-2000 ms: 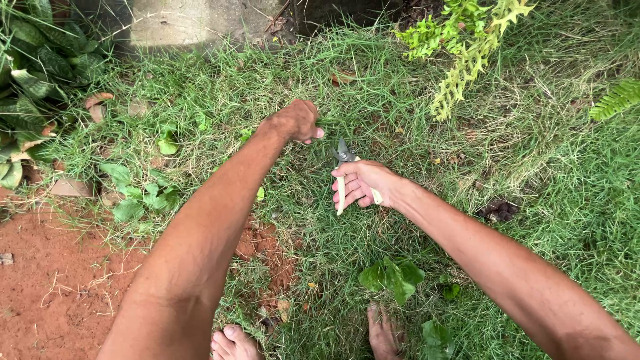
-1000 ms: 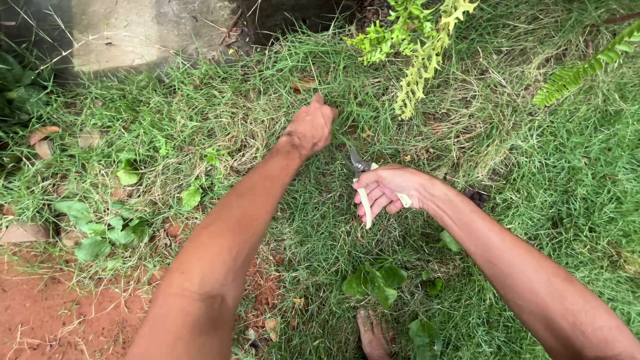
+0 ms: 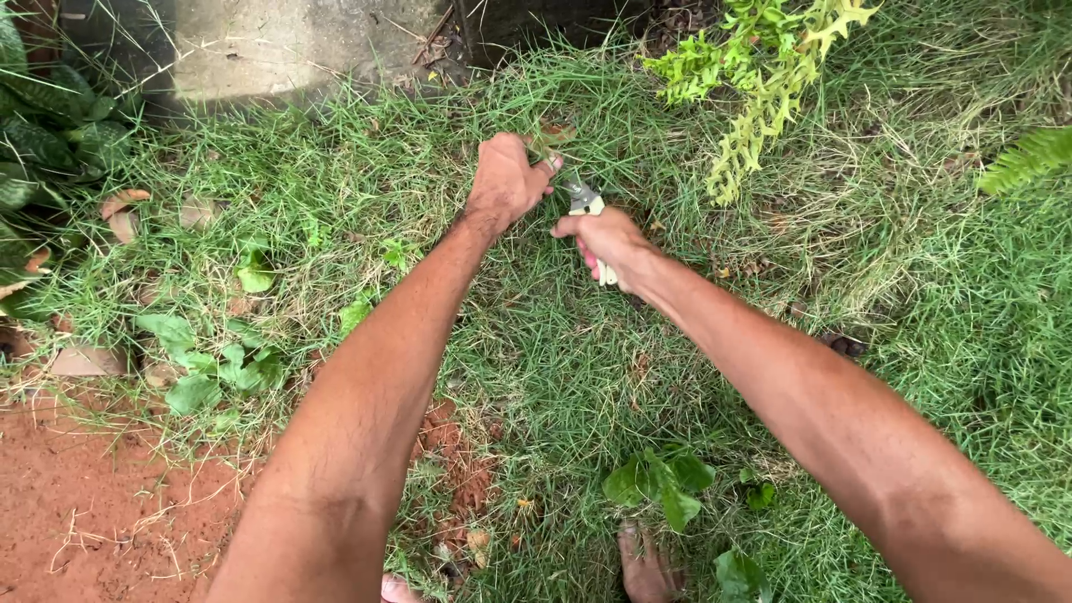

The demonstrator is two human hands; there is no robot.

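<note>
My left hand [image 3: 509, 177] is closed around some blades of green grass [image 3: 544, 151], a little below the concrete edge. Just right of it, my right hand [image 3: 610, 241] grips pruning shears [image 3: 586, 201] with cream-coloured handles. The metal blades point up toward the grass beside my left fingertips. Most of the handles are covered by my right palm and fingers, and the blade tips are partly hidden among the grass.
A concrete slab [image 3: 251, 50] runs along the top left. A yellow-green plant [image 3: 758, 109] hangs at the upper right, with a fern frond [image 3: 1030, 159] beyond. Broad-leaved weeds [image 3: 662, 486] grow near my foot [image 3: 649, 565]. Bare red soil [image 3: 100, 502] lies lower left.
My left hand has gone from reaching with its fingers out to holding grass. The shears in my right hand have come up close beside it, and the handles look pressed closer together.
</note>
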